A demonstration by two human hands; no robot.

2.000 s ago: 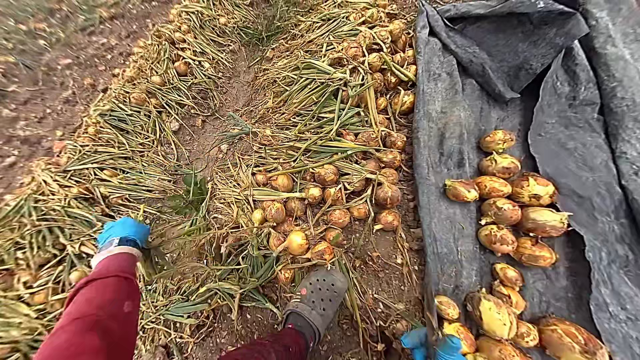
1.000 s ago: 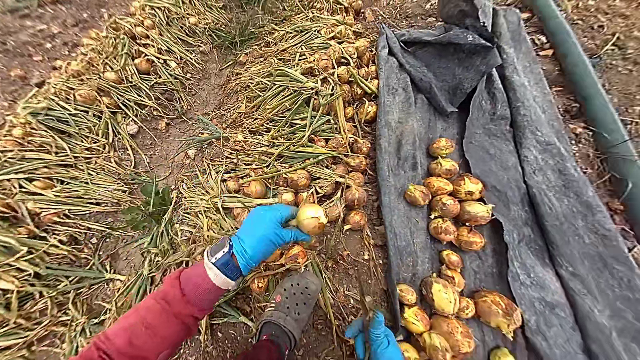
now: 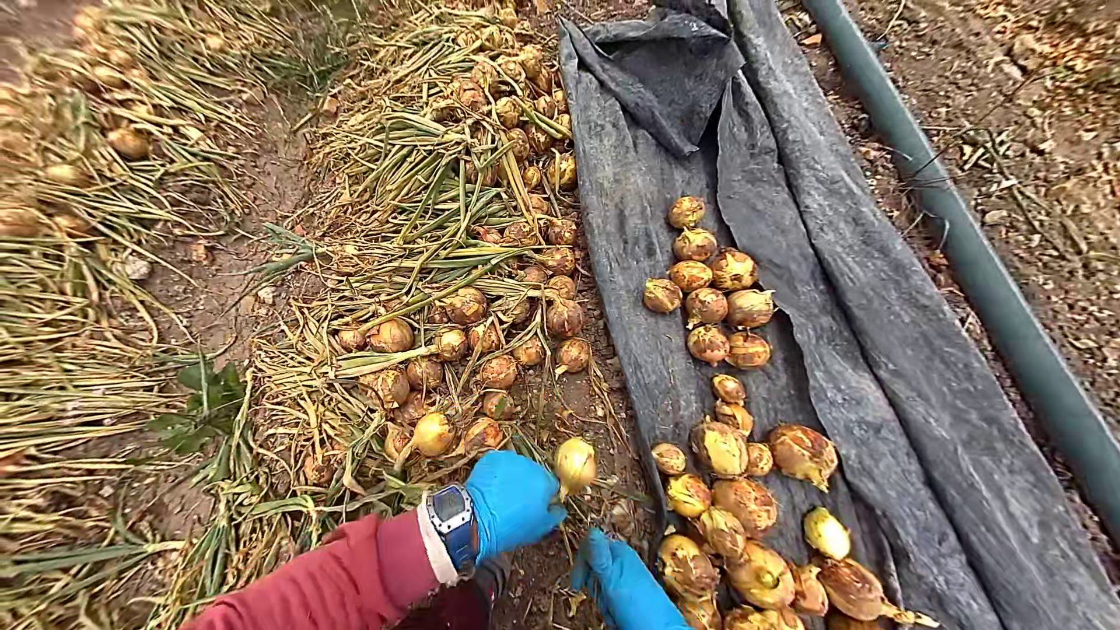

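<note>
My left hand (image 3: pixel 516 503), in a blue glove with a watch at the wrist, is closed near a pale yellow onion (image 3: pixel 576 465), which shows just past its fingers; the fingertips are partly hidden. Lower right of it is my right hand (image 3: pixel 623 582), also blue-gloved, its fingers bent near the edge of the dark fabric sheet (image 3: pixel 612 227). Whether it holds anything is unclear. Trimmed onions (image 3: pixel 745 505) lie on the sheet right of my right hand. Beyond my left hand, onions with dry leaves (image 3: pixel 433 433) lie on the soil.
A row of onions with long dried tops (image 3: pixel 420 201) runs up the middle, and another row (image 3: pixel 70 350) lies at the left. A green weed (image 3: pixel 206 402) grows between them. Along the right side, a grey-green pipe (image 3: pixel 989 262) lies on bare soil beside the fabric.
My left hand was empty over the left row two seconds ago, then held an onion over the middle row; it is now lower, close to my right hand. The view has shifted.
</note>
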